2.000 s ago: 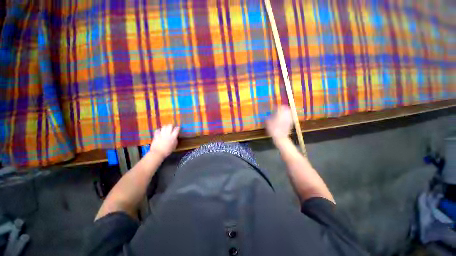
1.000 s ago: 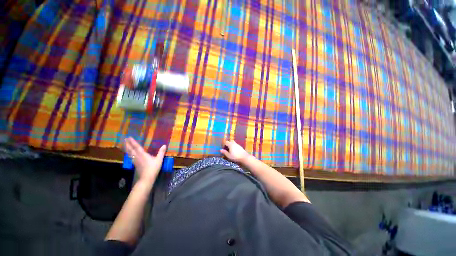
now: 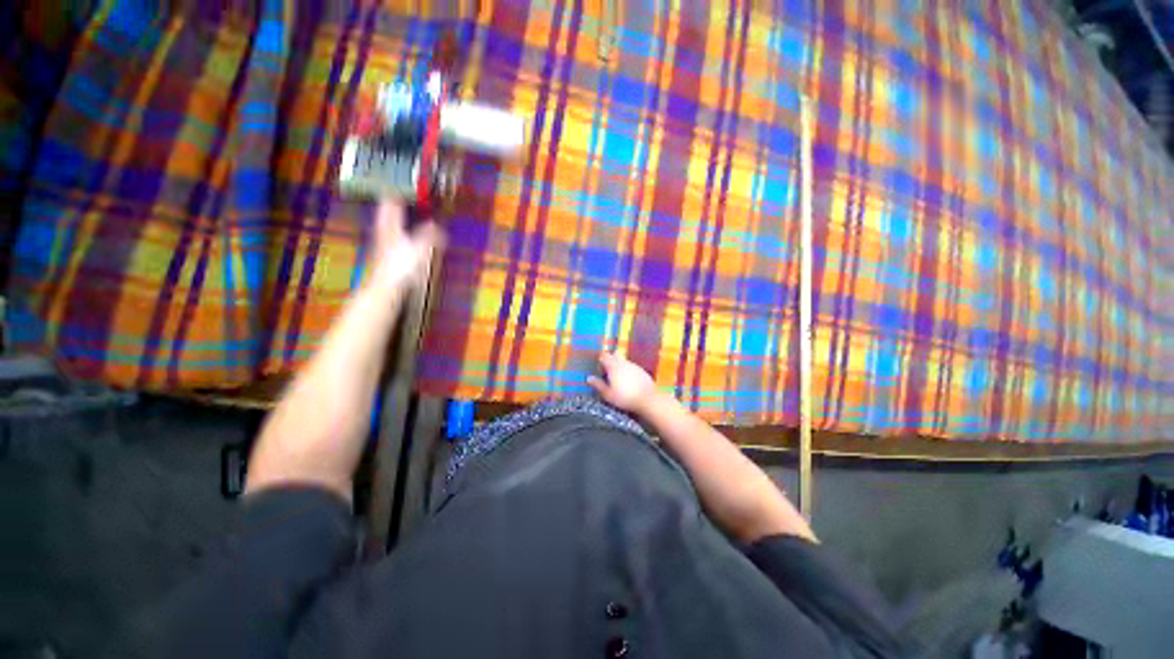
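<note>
Plaid fabric [image 3: 579, 219] in orange, yellow, blue and purple checks covers the table. A blurred device [image 3: 419, 142] with white, red and blue parts, probably an end cutter, stands over the cloth at upper left. My left hand [image 3: 406, 251] reaches to its near side; blur hides whether the fingers grip it. My right hand [image 3: 624, 384] rests on the cloth near its front edge, fingers slightly bent; whether it pinches the cloth cannot be told. A thin pale wooden stick [image 3: 807, 270] lies on the cloth to the right and pokes over the table edge.
A dark metal rail [image 3: 409, 399] shows between my left arm and my body, with a blue part [image 3: 460, 418] beside it. The brown table edge [image 3: 953, 449] runs below the cloth. A pale grey object [image 3: 1114, 579] stands at lower right. The cloth has a fold at left.
The device has moved away from me across the cloth, and my left hand has moved forward to it. A rail now shows below it. My right hand stays near the cloth's front edge.
</note>
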